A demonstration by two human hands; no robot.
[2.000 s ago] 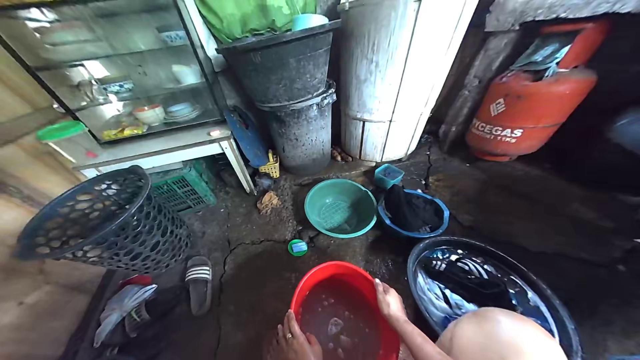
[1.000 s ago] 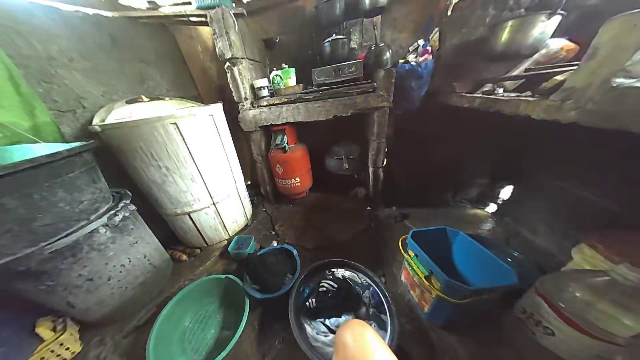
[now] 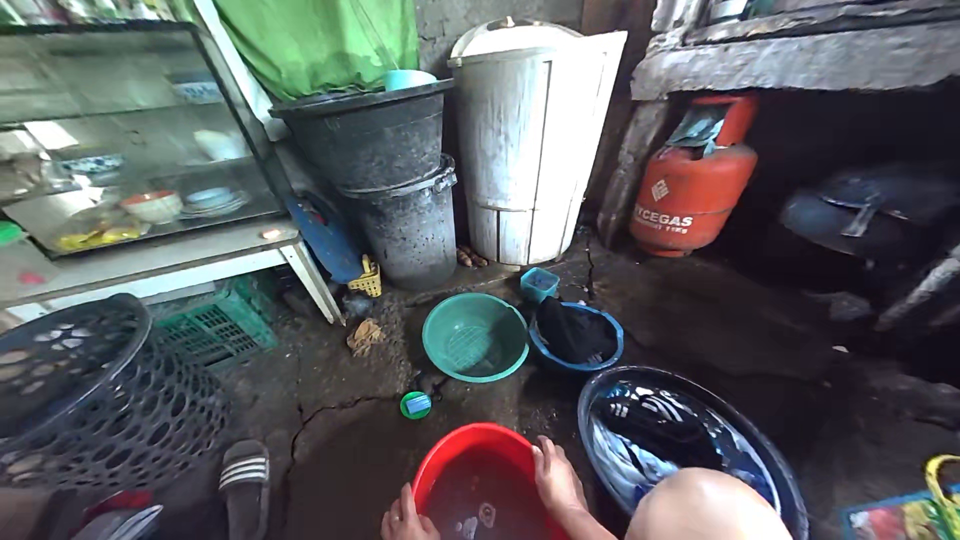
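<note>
A red plastic basin [image 3: 480, 431] with murky water stands low in front of me, cut by the bottom edge. My left hand [image 3: 407, 516] rests on its left wall and my right hand [image 3: 557, 476] on its right rim. Beyond it stands a green basin [image 3: 474, 337]. Touching that is a blue basin [image 3: 616, 337] with dark wet cloth [image 3: 576, 334]. Right of my right hand, a large black tub [image 3: 750, 420] holds dark and light clothes in water, partly behind a bare knee. A blue bar [image 3: 418, 404], apparently soap, lies in a small green dish.
A black perforated basket [image 3: 180, 405] and a striped slide sandal [image 3: 245, 480] are at left. A glass cabinet [image 3: 142, 127], stacked black tubs [image 3: 405, 232], a white drum [image 3: 510, 150] and a red gas cylinder [image 3: 694, 187] stand behind. A small blue-green container [image 3: 539, 283] sits beside the blue basin.
The view swung right, then back left. My hands and the red basin, out of view a second ago, are in view again, with both hands at its sides as two seconds ago.
</note>
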